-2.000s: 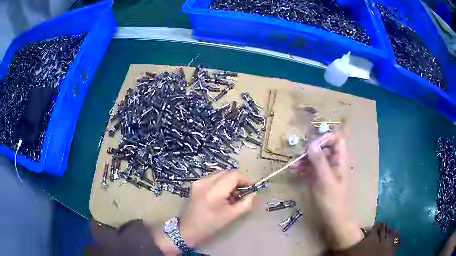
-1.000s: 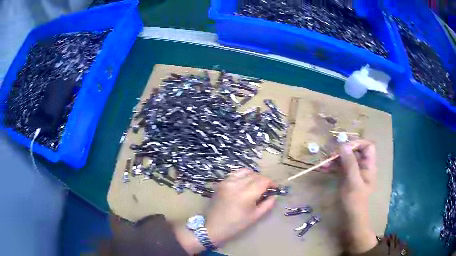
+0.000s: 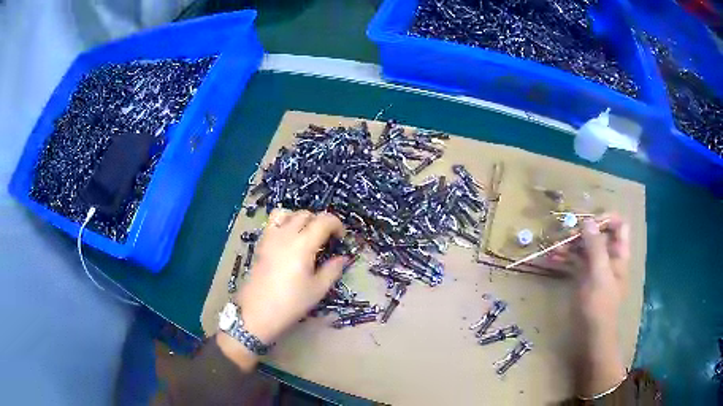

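Note:
A large heap of dark metal parts with shiny ends point(image 3: 372, 186) lies on the tan cardboard sheet point(image 3: 420, 349). My left hand point(image 3: 289, 273) reaches into the heap's lower left, fingers curled; whether it grips a part is hidden. My right hand point(image 3: 602, 273) holds a thin pale stick point(image 3: 547, 250) over the small tan pad point(image 3: 507, 206), its tip pointing left, away from any part. Two small white cups point(image 3: 525, 236) sit on the pad. Three separate parts point(image 3: 499, 333) lie in a short row at the sheet's lower right.
A blue bin of parts point(image 3: 178, 170) stands at left with a black block point(image 3: 120, 173) and white cable. More blue bins point(image 3: 507, 71) stand at the back. A white bottle point(image 3: 594, 136) lies beyond the pad. Loose parts lie at the far right edge.
My left hand has moved left from the lower middle into the heap. The part it held now lies with the two others. The stick has withdrawn toward the pad. The view has shifted.

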